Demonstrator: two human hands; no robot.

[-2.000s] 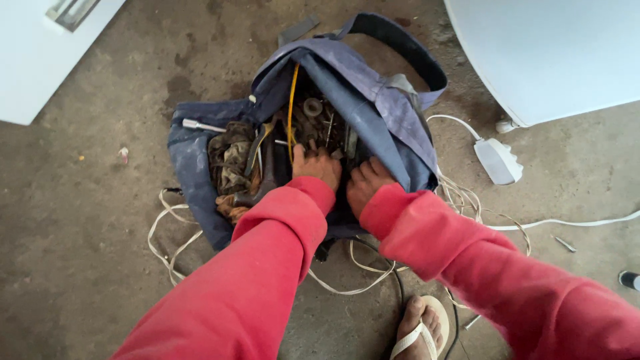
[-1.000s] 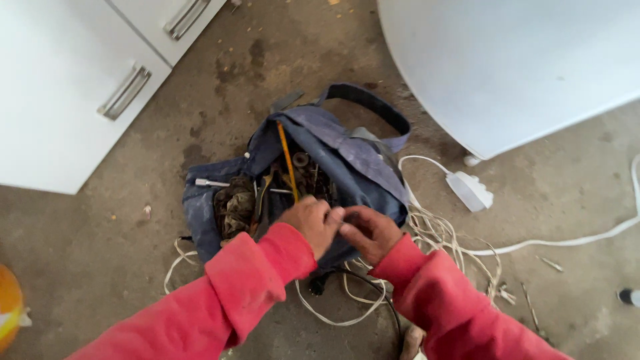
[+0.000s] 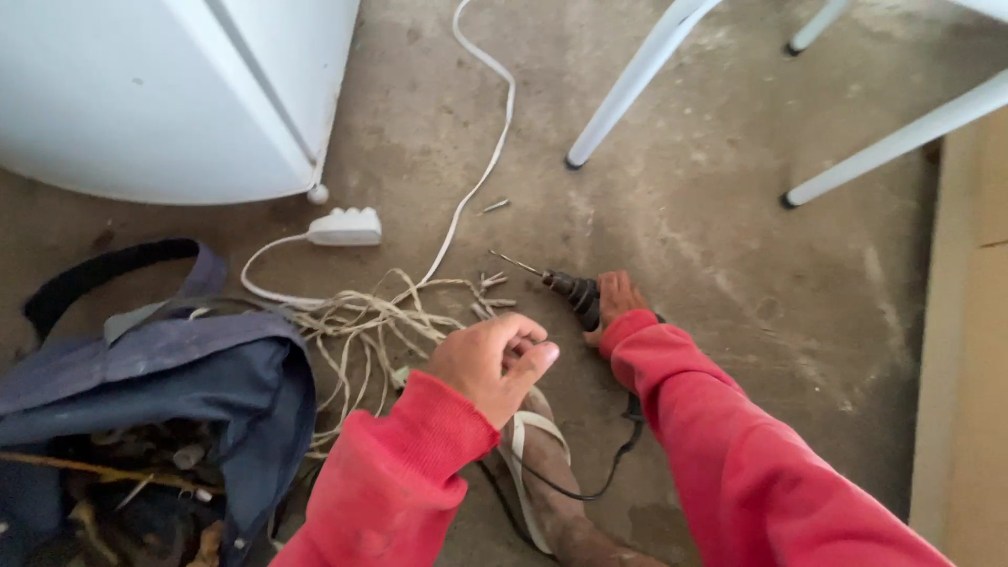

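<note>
My right hand (image 3: 620, 303) rests on the body of a dark corded power drill (image 3: 573, 295), which lies on the floor with a long bit in its chuck pointing up and left. To the left, my left hand (image 3: 496, 364) hovers over the floor with curled fingers, thumb near the fingertips; whether something small is between them cannot be told. Beside it lies a tangle of beige cord (image 3: 370, 315). At the lower left the blue fabric bag (image 3: 157, 378) stands open, with a yellow strip and assorted tools and parts inside. The drill's black cable runs past my foot.
A white power strip (image 3: 346, 227) with a white cable lies near a white appliance (image 3: 157, 94). White metal legs (image 3: 630, 87) stand at the upper right, and a cardboard-coloured panel (image 3: 972, 315) lies along the right edge. My sandalled foot (image 3: 543, 457) is between my arms.
Both hands have left the bag, where they were two seconds ago; the right one is now on the drill. The view has swung to the right.
</note>
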